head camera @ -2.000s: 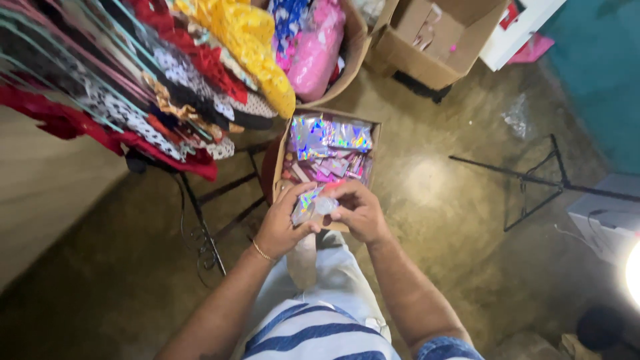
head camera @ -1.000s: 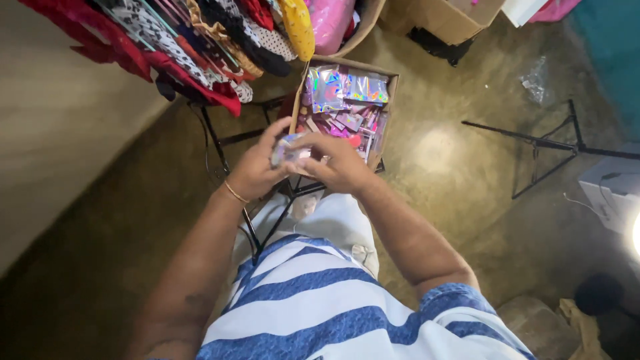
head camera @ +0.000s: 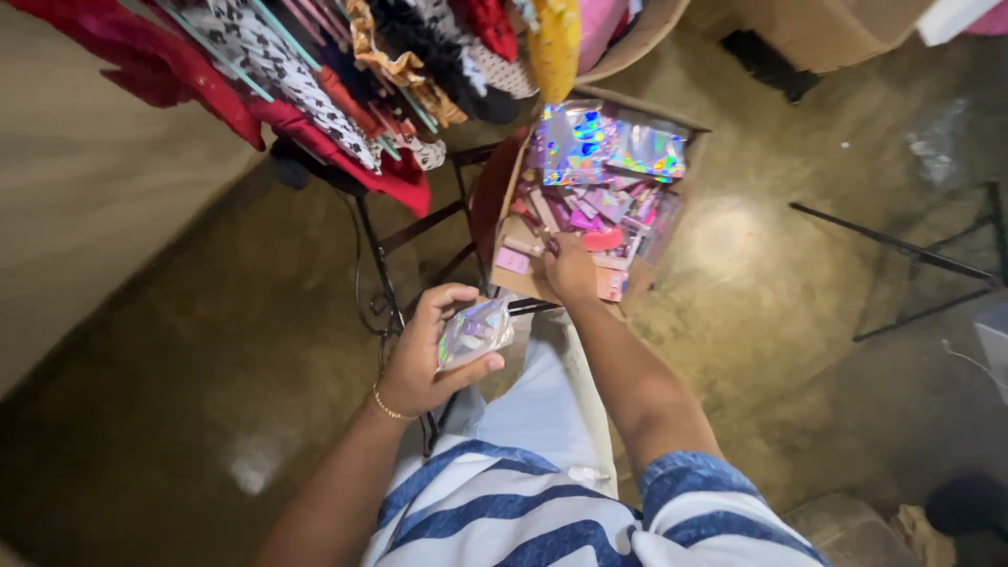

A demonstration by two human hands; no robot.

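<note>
My left hand point(head camera: 437, 350) holds a small clear holographic pouch point(head camera: 476, 334) with small items inside, its thumb below and its fingers above. My right hand point(head camera: 572, 269) is inside the near left part of an open cardboard box point(head camera: 661, 276). A small dark red item point(head camera: 554, 246) shows at its fingertips; whether it is gripped I cannot tell. Many small pink and purple packaged items point(head camera: 602, 203) fill the box, a coral-red rounded piece point(head camera: 602, 239) among them. Flat holographic pouches point(head camera: 573, 143) lie on top at the far side.
Clothes on hangers point(head camera: 276, 87) hang at the upper left, above a black metal frame point(head camera: 380, 264). A round container point(head camera: 642, 39) with a pink bundle stands beyond the box. Another cardboard box point(head camera: 827, 31) is at the upper right, and black stand legs point(head camera: 906, 248) are at right.
My right hand has left the pouch and reached forward into the box. The pouch, earlier between both hands, is now in my left hand alone.
</note>
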